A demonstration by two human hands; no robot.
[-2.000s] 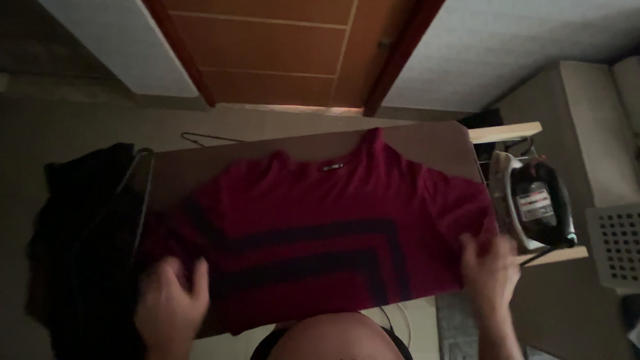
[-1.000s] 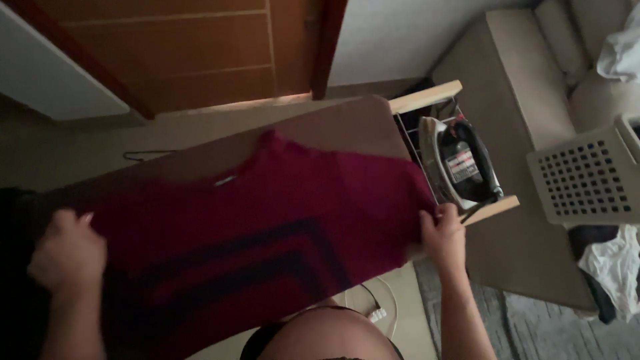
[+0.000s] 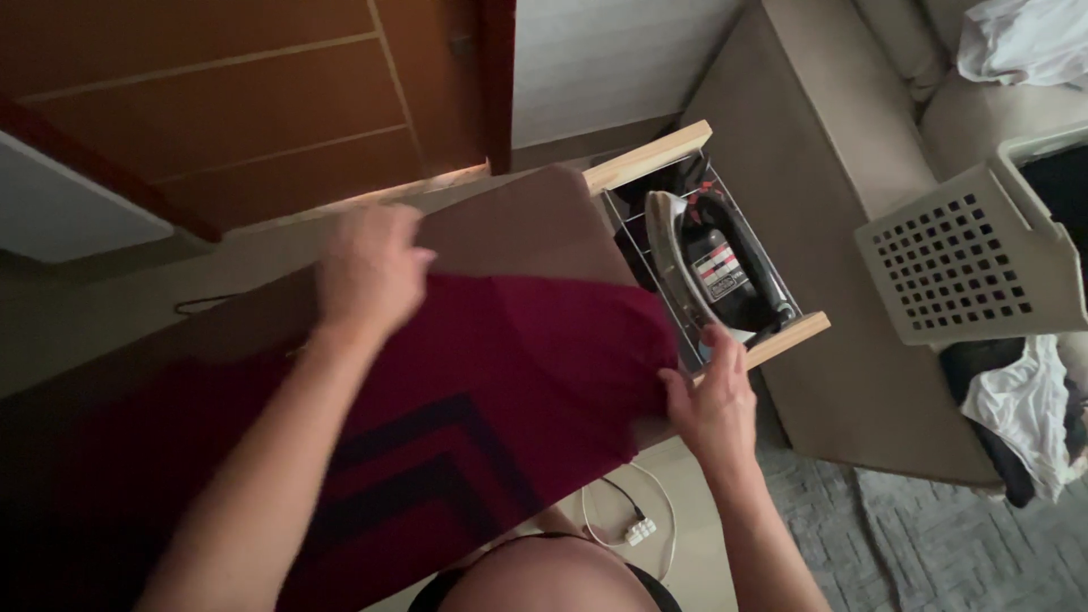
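A dark red shirt with navy stripes lies spread over an ironing board. My left hand, blurred, is over the board near the shirt's upper edge, fingers partly bent; whether it touches the cloth is unclear. At the board's right end, my right hand is beside the shirt's edge, thumb near the cloth and fingers by the iron rest; a grip on the cloth cannot be made out. A black clothes iron lies on the wire rest between two wooden bars, just beyond my right fingertips.
A plastic laundry basket stands at the right by a beige sofa, with white cloth below it. A white cable with a power strip lies on the floor under the board. A wooden door is behind the board.
My left hand has moved from the shirt's left side to its upper edge, toward the right end of the board. My right hand stays near the shirt's right edge. The view has shifted right.
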